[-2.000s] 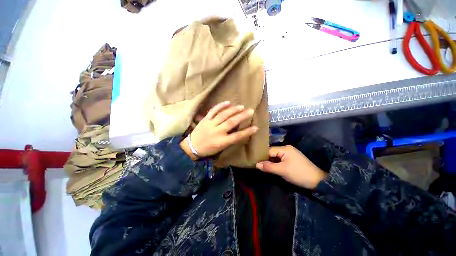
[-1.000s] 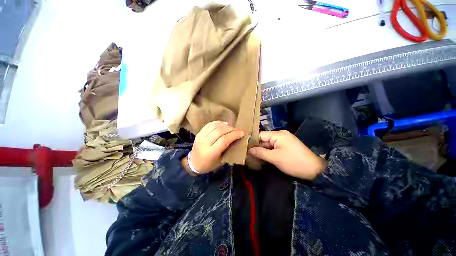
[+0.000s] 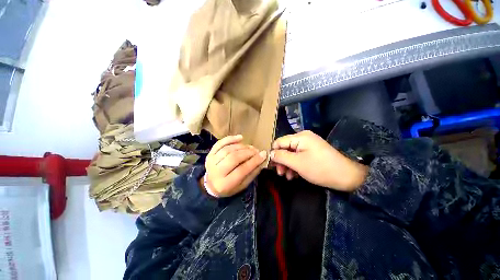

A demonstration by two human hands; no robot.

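Note:
A khaki garment piece [image 3: 236, 71] lies on the white table and hangs over its front edge towards me, crumpled at the left and flatter along its right edge. My left hand [image 3: 233, 167] holds its near end, with thumb and fingers at the corner. My right hand [image 3: 315, 161] pinches the same corner from the right, and its fingertips touch those of my left hand. The cloth between the fingertips is mostly hidden.
Bundles of brown-khaki pieces [image 3: 123, 167] with a white tag [image 3: 170, 156] hang at the left. A measuring tape strip [image 3: 384, 60] runs along the table edge. Red-handled shears [image 3: 452, 12] are cut off at the top right. A red pipe [image 3: 55, 167] is at left, a blue bin [image 3: 460, 121] at right.
My left hand has gone from lying flat on the cloth to gripping its near corner, and my right hand has moved in beside it. The view has shifted, so the snips have nearly left the picture.

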